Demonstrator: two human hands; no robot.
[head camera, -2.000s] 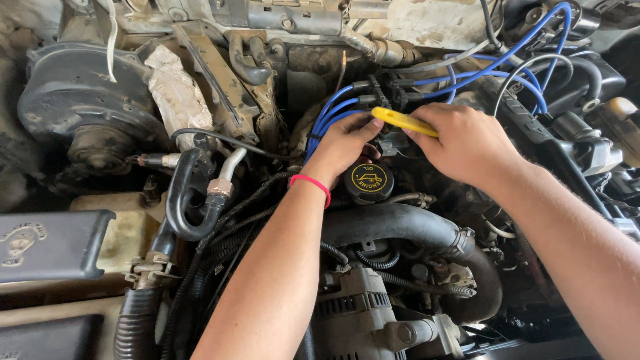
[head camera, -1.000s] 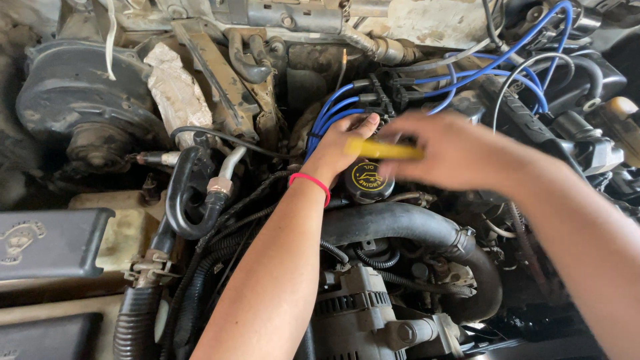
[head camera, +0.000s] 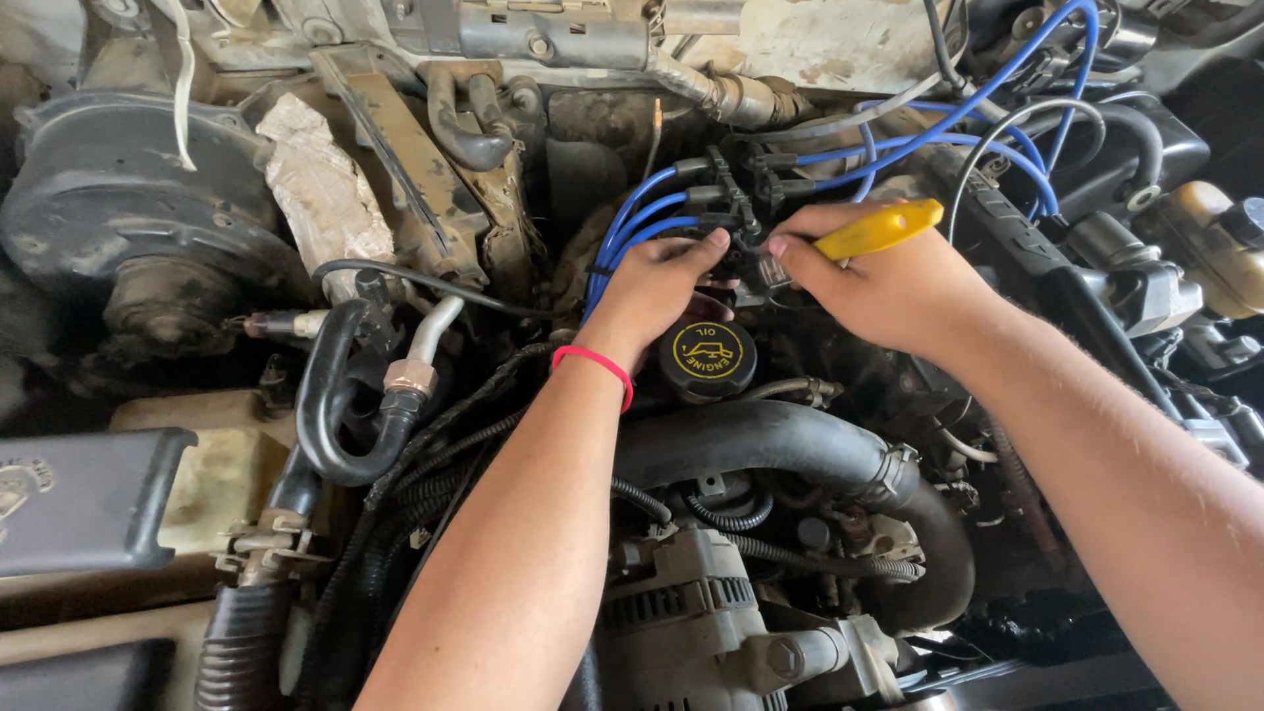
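My right hand (head camera: 879, 272) is closed around a yellow-handled tool (head camera: 879, 229), whose kind I cannot tell; its handle sticks out up and right past my fingers. Close by on the left, my left hand (head camera: 662, 296) has thumb and fingers at the dark ignition coil pack (head camera: 736, 212); whether it grips a part there is hidden. Blue spark plug wires (head camera: 647, 212) plug into the pack from the left, and more blue wires (head camera: 948, 138) leave it to the right. Just below my hands is the black engine oil cap (head camera: 707, 359) with yellow marking.
A thick black hose (head camera: 750, 439) curves below the oil cap, above the alternator (head camera: 681, 612). Black looped tubing (head camera: 321, 395) and a round black housing (head camera: 128, 217) lie at left. A reservoir with a dark cap (head camera: 1210, 237) stands at right.
My right hand and the yellow-handled tool have shifted; the handle now points up and right, where two seconds ago it sloped toward my left fingertips. My left hand stays near the coil pack.
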